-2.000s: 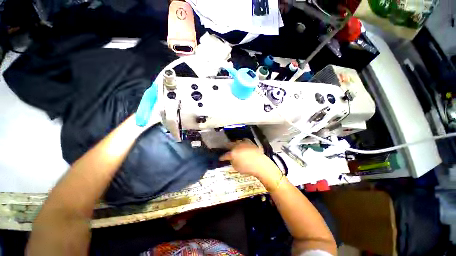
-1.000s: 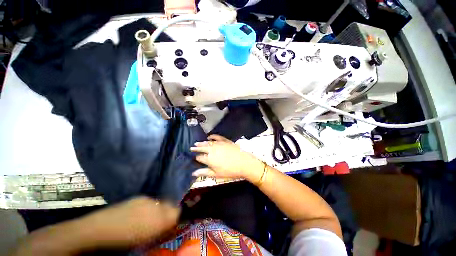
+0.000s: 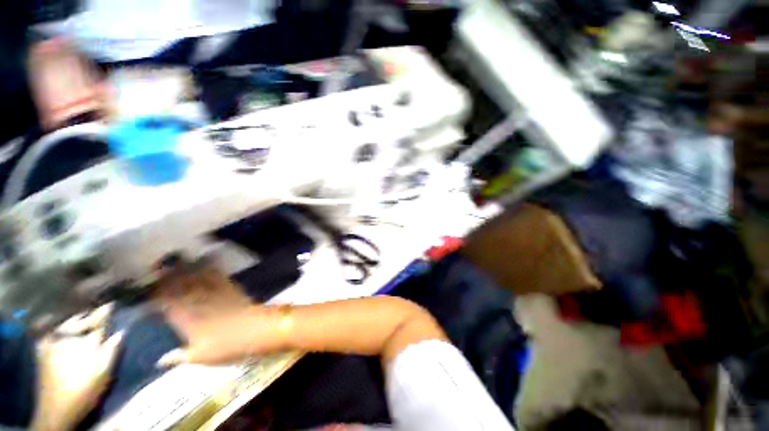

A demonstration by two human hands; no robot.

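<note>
The whole view is blurred. The white sewing machine (image 3: 278, 156) runs from the left edge to upper centre. Dark garment cloth (image 3: 139, 353) lies below its left end, over the table's front edge. My left hand (image 3: 76, 358) is on the cloth at the lower left, fingers pointing up towards the needle area, which is too blurred to make out. My right hand (image 3: 207, 316) lies over the cloth just to the right, thumb apart, fingertips near the machine head. Whether either hand pinches the cloth is unclear. A dark piece (image 3: 270, 244) lies under the machine arm.
Black shears (image 3: 358, 259) lie on the table right of my right hand. A light blue lamp body (image 3: 152, 150) sits on the machine. A pink-orange case (image 3: 66, 82) is behind it. A cardboard box (image 3: 535, 248) and red items (image 3: 666, 320) are at the right.
The view has swung right, so the machine and table appear further left and tilted. My left hand has moved from the garment's lower edge up beside the needle area. My right hand stays near the machine.
</note>
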